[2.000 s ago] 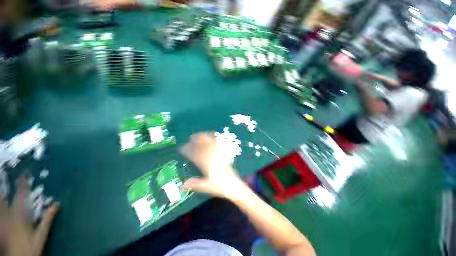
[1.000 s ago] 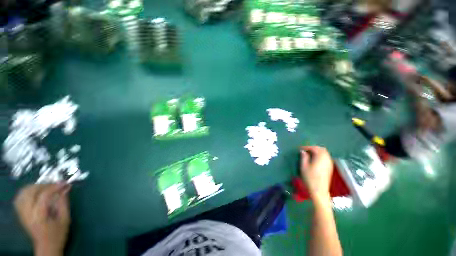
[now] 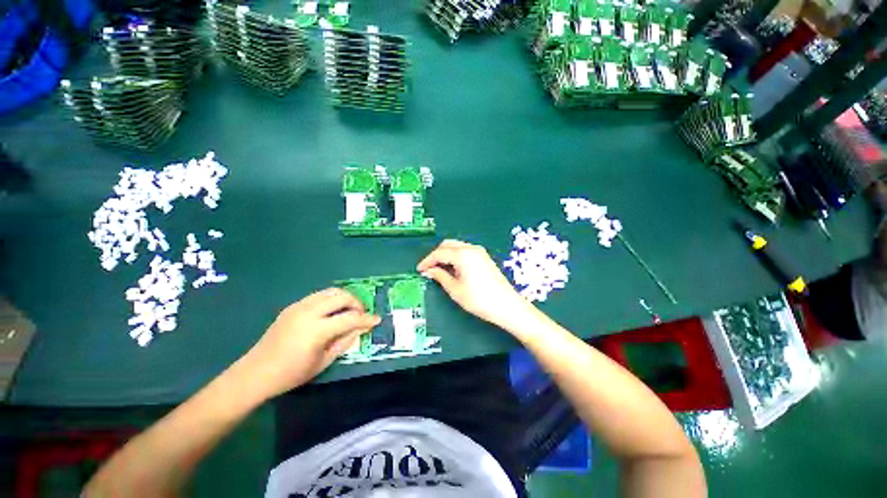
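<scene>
A green circuit board panel [image 3: 407, 316], with two boards and white rectangles, lies on the mat in front of me. My left hand [image 3: 326, 331] is over its left part, fingertips bunched at the left board; what they hold is too small to tell. My right hand [image 3: 465, 276] is at the panel's upper right corner, thumb and finger pinched together, and I cannot tell whether a piece is between them. A second circuit board panel [image 3: 387, 202] lies just beyond. Small white pieces lie in a left heap [image 3: 156, 282] and a right heap [image 3: 538, 261].
Fanned board stacks [image 3: 365, 68] stand at the back left. Laid-out board rows [image 3: 622, 60] are at the back right. A thin green strip [image 3: 647, 267] and a utility knife [image 3: 775, 261] lie right. A red stool [image 3: 681, 365] and white tray [image 3: 763, 360] are beside the bench. A person's arm shows far right.
Both hands have come inward to the near panel, my left from the left white heap and my right from the bench's right edge. The view has shifted and sharpened.
</scene>
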